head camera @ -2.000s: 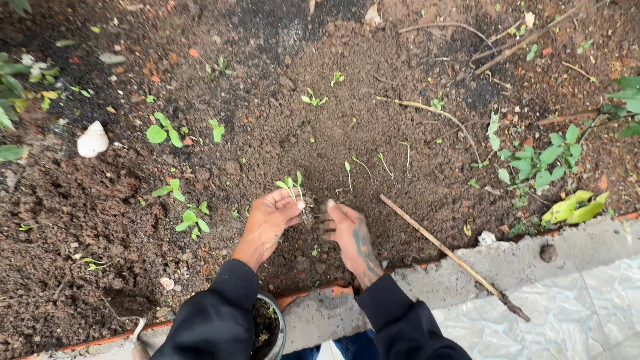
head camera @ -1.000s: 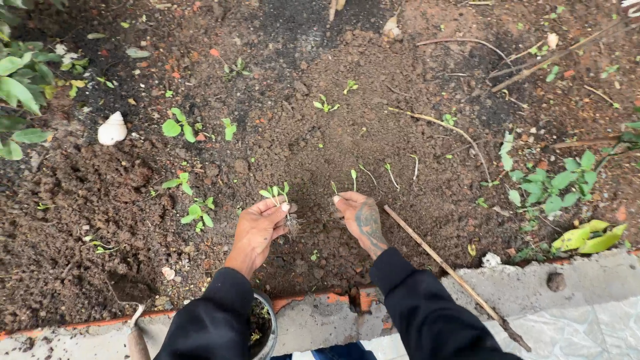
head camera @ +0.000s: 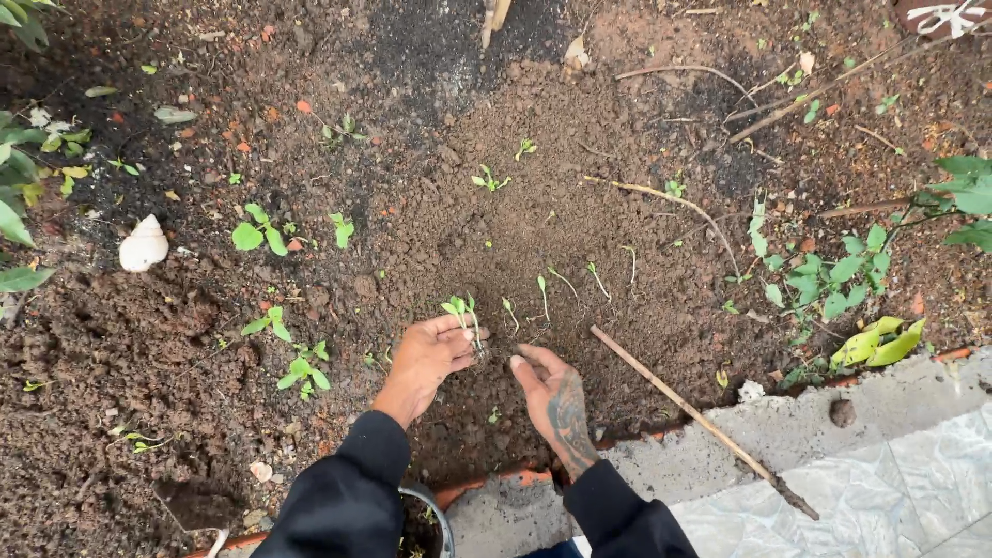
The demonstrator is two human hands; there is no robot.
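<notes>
My left hand (head camera: 428,360) pinches a few green seedlings (head camera: 466,311) with pale stems and roots between thumb and fingers. Just right of it, my right hand (head camera: 549,391) is over the soil with thumb and forefinger close together; whether anything is between them cannot be told. Several loose seedlings lie in a spaced row on the soil above my right hand, among them one seedling (head camera: 544,297) with a small leaf and another (head camera: 632,263) at the row's right end. A wooden stick (head camera: 697,415) lies to the right, from the soil across the concrete edging.
A round pot (head camera: 443,527) stands below, between my forearms. A trowel blade (head camera: 198,505) lies at the lower left. Small plants (head camera: 306,372) grow left of my hands, with a white shell (head camera: 144,244) beyond. Concrete edging (head camera: 659,465) borders the tiled floor (head camera: 868,496).
One second ago my right hand was at the left end of the row; now it is lower, nearer my left hand, and a seedling lies where its fingertips were. My left hand keeps its seedlings.
</notes>
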